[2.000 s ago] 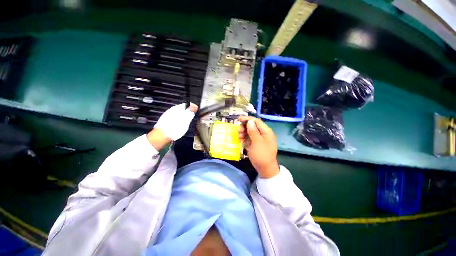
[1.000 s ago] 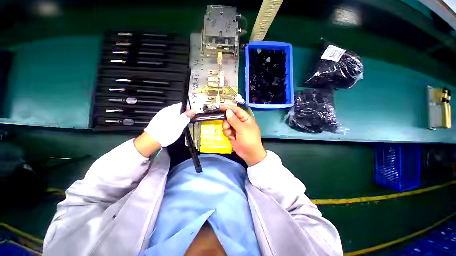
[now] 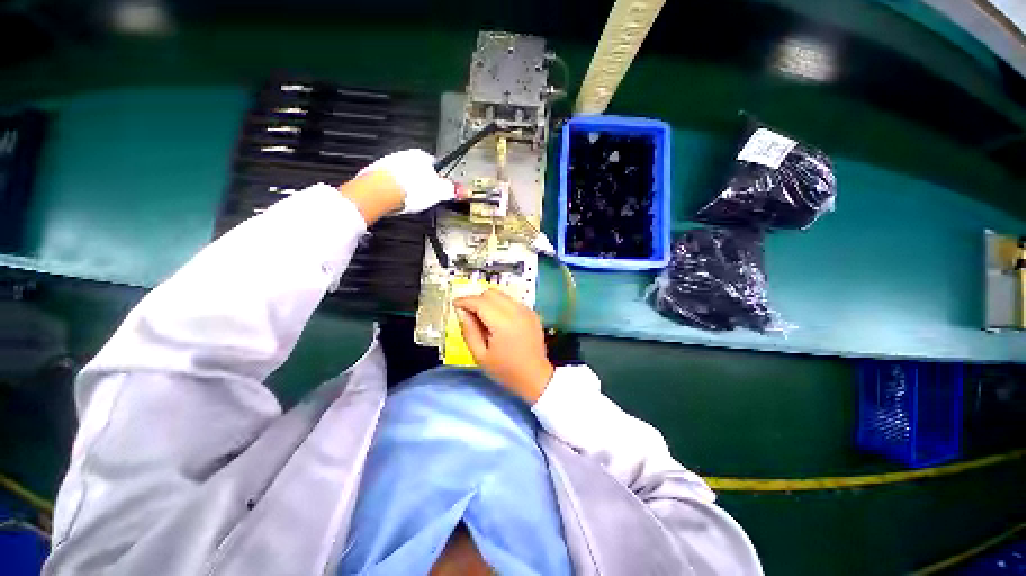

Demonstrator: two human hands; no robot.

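A long silver-grey metal fixture with brass-coloured parts stands in front of me. My left hand, in a white glove, is at its left side and holds a slim black rod-shaped workpiece. The workpiece's end reaches into the middle of the fixture, and thin black pieces stick out above and below my fingers. My bare right hand rests at the near end on a yellow block, its fingers bent. I cannot see anything in it.
A black foam tray with a row of rod-shaped workpieces lies left, partly under my left sleeve. A blue bin of small black parts is right of the fixture. Two clear bags of black contents lie further right. A yellowish post stands behind.
My left hand has moved forward with the workpiece, from the fixture's near end to its middle. My right hand has let go of the workpiece and moved back onto the yellow block.
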